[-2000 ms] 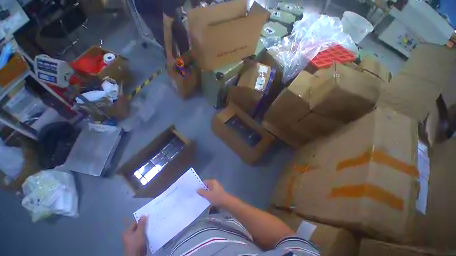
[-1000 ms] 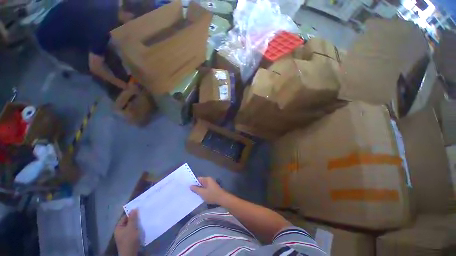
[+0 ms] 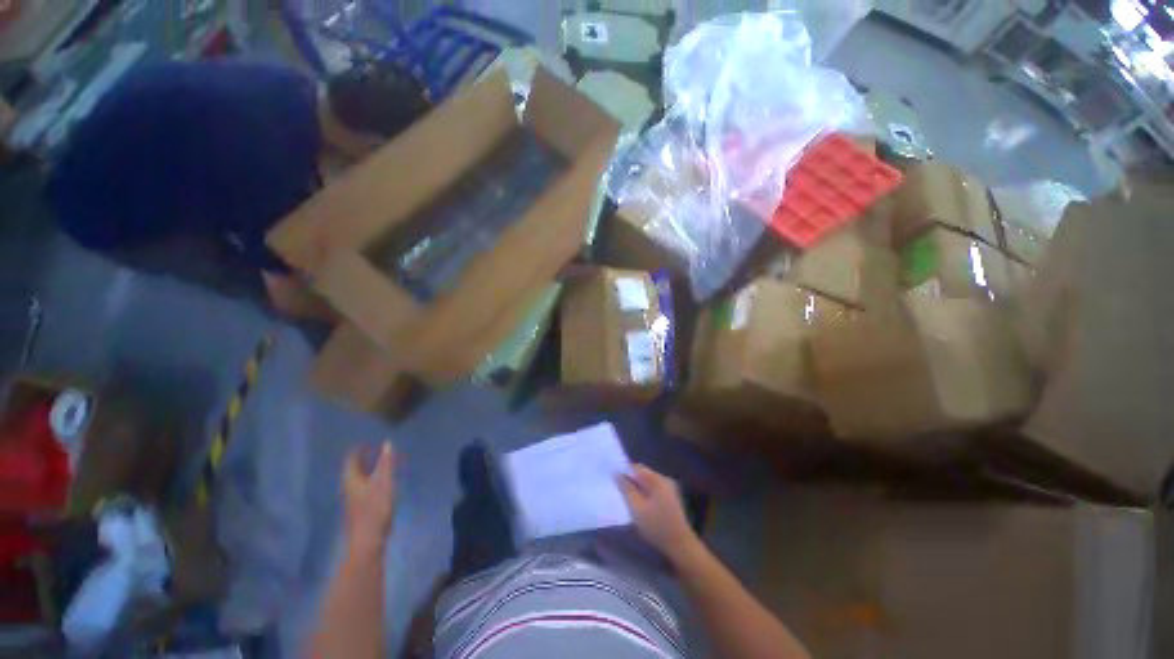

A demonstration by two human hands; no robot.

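Observation:
A white sheet, the delivery note (image 3: 567, 483), is in front of my body at the lower middle. My right hand (image 3: 654, 502) holds it by its right edge. My left hand (image 3: 370, 489) is off the sheet, to its left, raised with thumb and fingers up; it holds no visible thing. The print on the sheet is too blurred to read.
An open carton (image 3: 367, 277) with dark shiny goods stands ahead left; a person in dark blue (image 3: 193, 161) bends beside it. A labelled carton (image 3: 586, 337), a plastic bag (image 3: 734, 116), a red tray (image 3: 834, 187) and large cartons (image 3: 953, 554) stand ahead and right.
My left hand has let go of the sheet and moved left of it. The sheet looks smaller and stays in my right hand. The view has shifted, and the person bends lower by the open carton.

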